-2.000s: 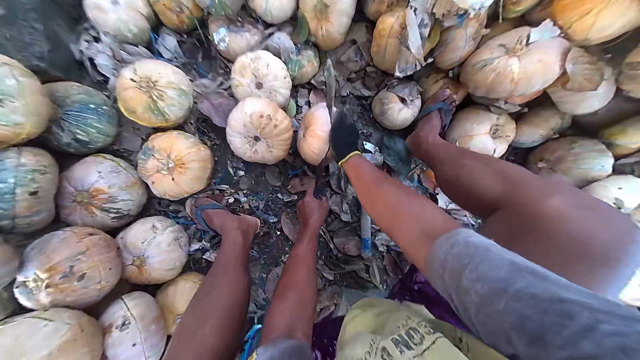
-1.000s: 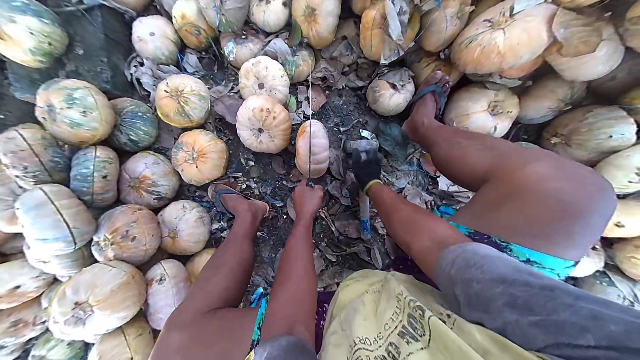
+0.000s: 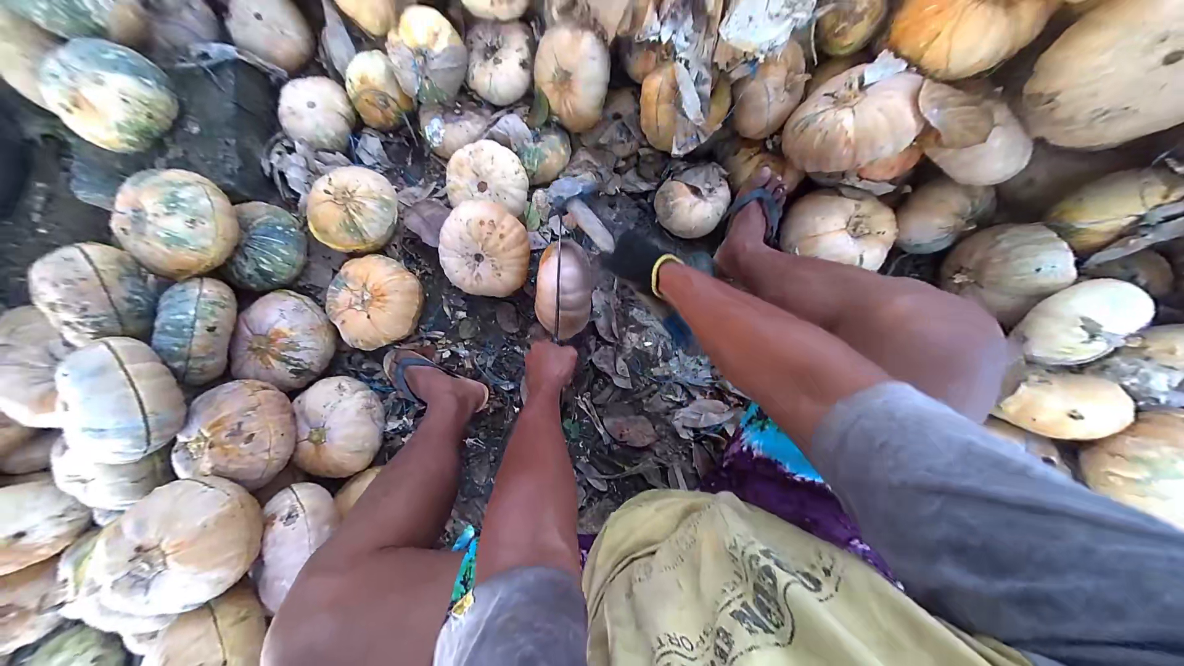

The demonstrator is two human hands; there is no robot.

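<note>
A small, pale orange pumpkin (image 3: 575, 289) stands on its side on the littered ground between my feet. A long, thin blade (image 3: 558, 277), seen edge-on, lies along it. My bare left hand (image 3: 550, 365) is closed at the blade's near end, its handle hidden in the fist. My right hand (image 3: 636, 261), in a black glove with a yellow cuff, grips a hammer (image 3: 588, 225) with a pale handle. The hammer's greyish head (image 3: 572, 188) is beside the blade's far end. Two whole pumpkins (image 3: 483, 248) sit just left of the blade.
Pumpkins (image 3: 217, 430) are heaped on the left, several with dark lines across them. More pumpkins (image 3: 853, 120) lie along the far side and right. My sandalled feet (image 3: 430, 379) stand either side, on soil with dry leaves (image 3: 703, 413). A dark block-like thing (image 3: 217, 120) is at upper left.
The hammer head, not distinguishable one second ago, now shows near the blade's far end. Two seconds ago the blade's flat side showed more; since one second ago it appears edge-on.
</note>
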